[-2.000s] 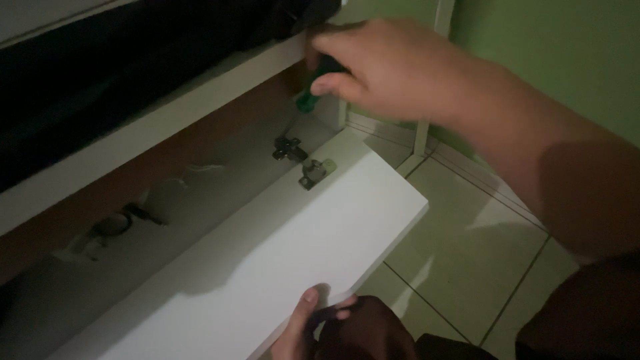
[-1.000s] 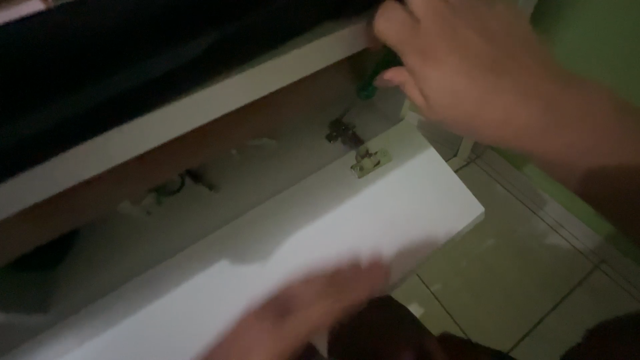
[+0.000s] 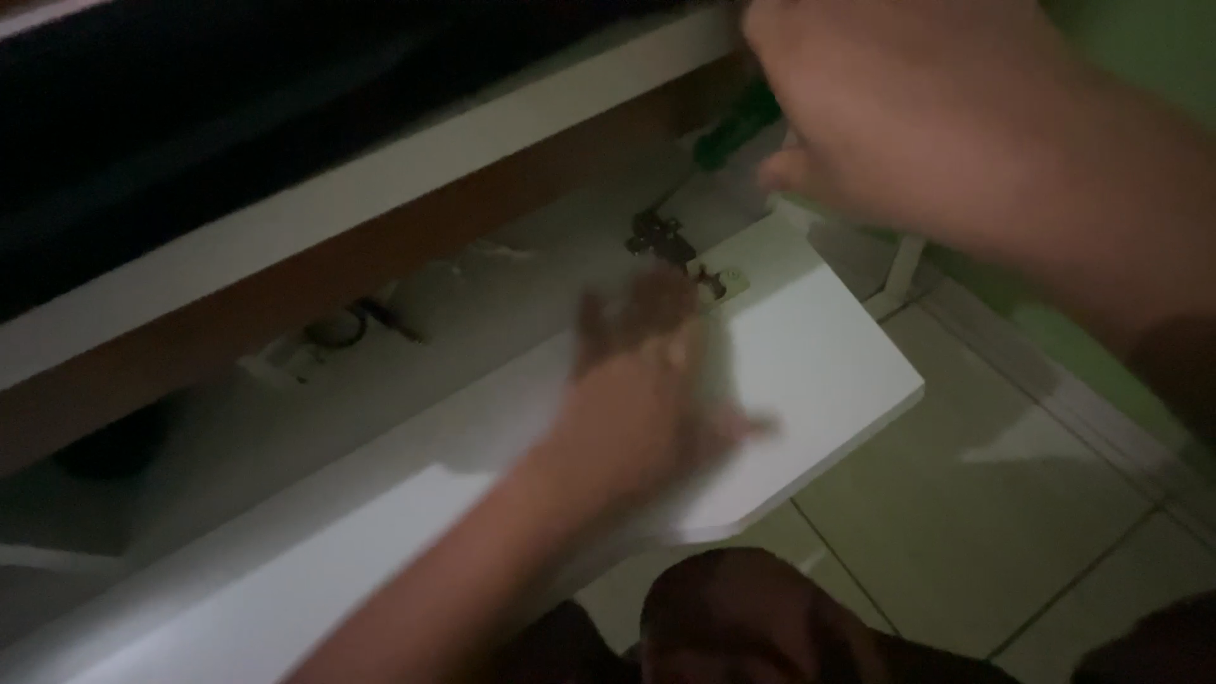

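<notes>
My right hand (image 3: 855,104), at the upper right, is closed around the green handle of a screwdriver (image 3: 736,133). The screwdriver's thin shaft slants down to a metal cabinet hinge (image 3: 660,237) inside the cabinet. The hinge's cup plate (image 3: 720,283) sits at the edge of a white door panel (image 3: 798,351), which lies folded down. Over the panel, just below the hinge, is my left hand (image 3: 641,389), blurred, its fingers spread and nothing seen in them. Whether its fingertips touch the hinge cannot be told.
A white cabinet edge (image 3: 380,190) runs diagonally above the opening, with a dark surface (image 3: 237,114) over it. A small cable (image 3: 342,328) and pale bits lie inside. Floor tiles (image 3: 997,475) and a green wall (image 3: 1140,57) are at the right; my knee (image 3: 741,608) is below the panel.
My left hand has let go of the panel's lower edge and moved up over the panel to just below the hinge. My right hand stays on the screwdriver at the hinge.
</notes>
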